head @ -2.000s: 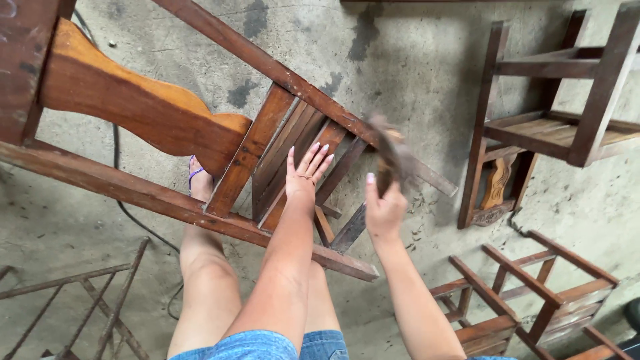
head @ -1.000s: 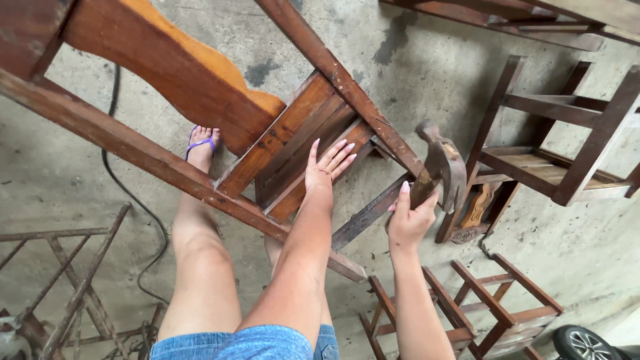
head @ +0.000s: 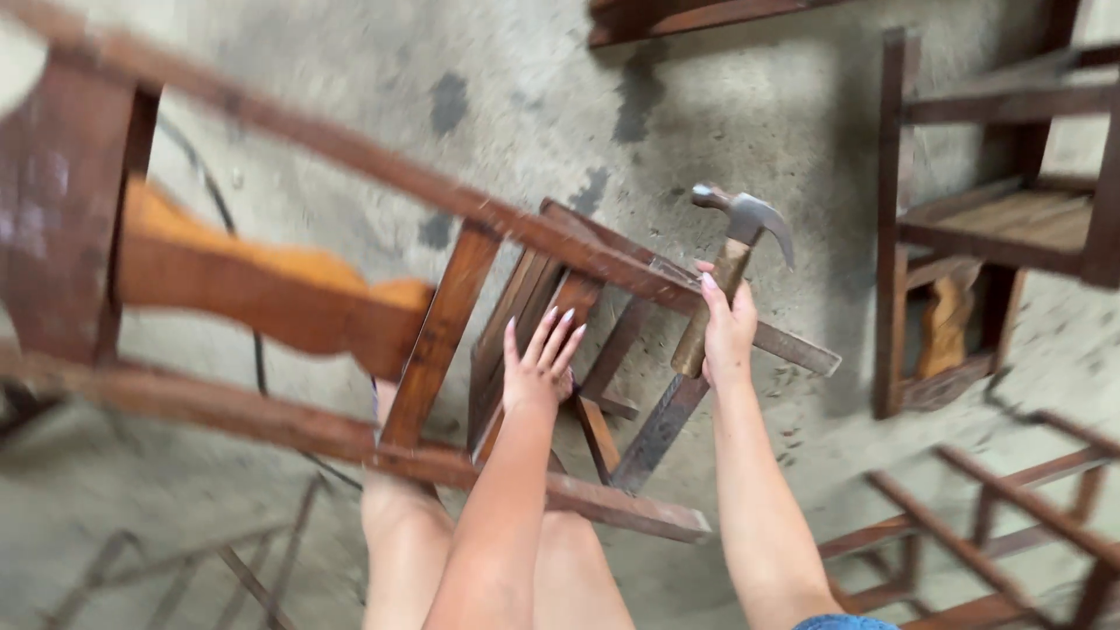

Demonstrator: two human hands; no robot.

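Observation:
A reddish-brown wooden chair point(head: 350, 437) lies tilted across my legs, its back with the curved lighter splat point(head: 271, 280) toward the left. My left hand point(head: 541, 359) rests with fingers spread on a crosspiece of the chair, between its two long rails. In my right hand point(head: 726, 337) is a claw hammer point(head: 748, 219), held by its wooden handle with the head up and the claw to the right. The handle's lower end is over the far rail, near the rail's right end. Whether it touches the chair, I cannot tell.
On the concrete floor point(head: 525, 96) stands another wooden chair point(head: 989, 236) at the right. Further wooden frames point(head: 989, 525) are at the lower right, and a blurred frame point(head: 175, 569) at the lower left. A dark cable point(head: 214, 188) runs behind the chair back.
My right hand still grips the hammer, whose head now points up and away, where a second ago it was at the far rail's end. My left hand stays on the chair.

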